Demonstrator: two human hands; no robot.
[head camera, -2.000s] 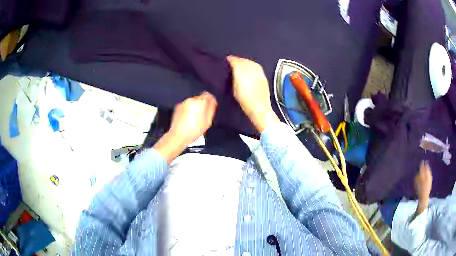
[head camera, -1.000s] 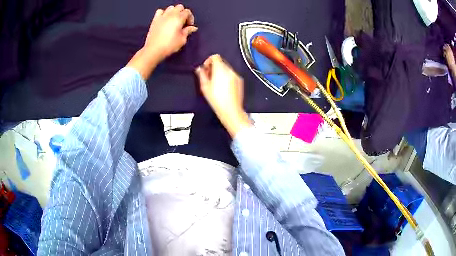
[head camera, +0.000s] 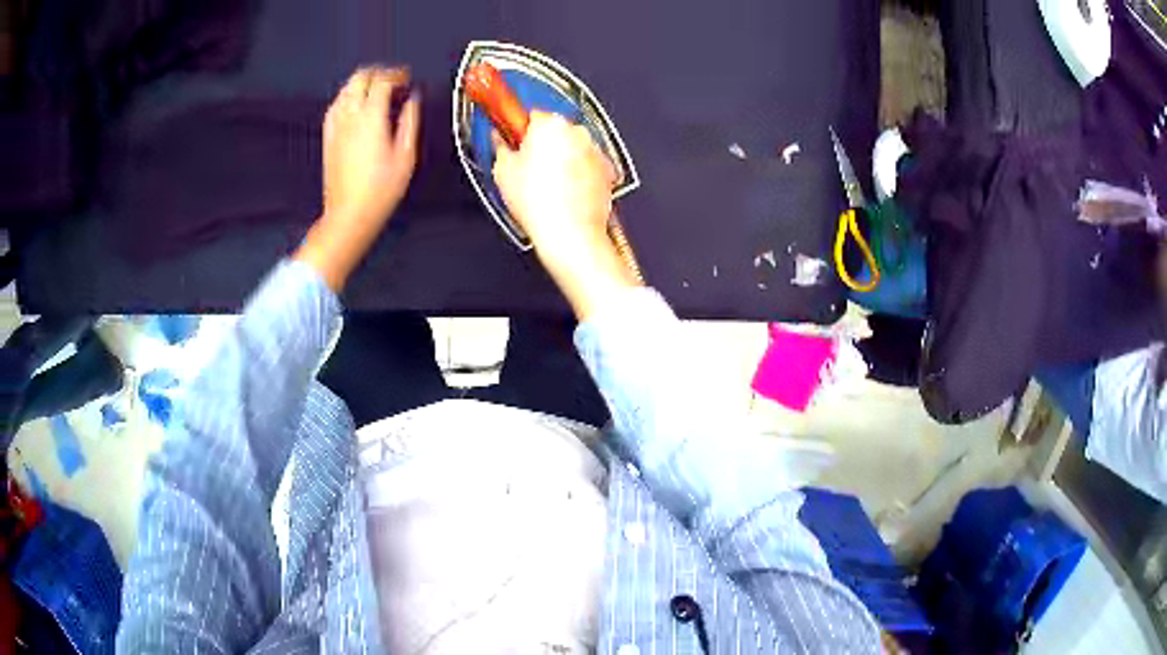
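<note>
The steam iron (head camera: 563, 105) rests on or just over the dark table cover (head camera: 730, 77), its pointed tip towards the table's far side. My right hand (head camera: 553, 179) is closed round its orange-brown handle (head camera: 495, 100). My left hand (head camera: 369, 141) is over the dark plum garment piece (head camera: 230, 166), left of the iron, fingers slightly bent and blurred, holding nothing that I can see. The piece barely stands out from the cover and its edges are hard to tell.
Scissors (head camera: 855, 243) with yellow handles and a white ring (head camera: 891, 160) lie at the right table edge. Small white scraps (head camera: 806, 269) lie nearby. A magenta scrap (head camera: 793, 367) is below the edge. Blue baskets (head camera: 998, 550) stand on the floor. Another person's sleeve (head camera: 1129, 410) shows at right.
My right hand has taken hold of the iron, which has moved left, uncovering white scraps. My left hand has moved left and a little nearer to me.
</note>
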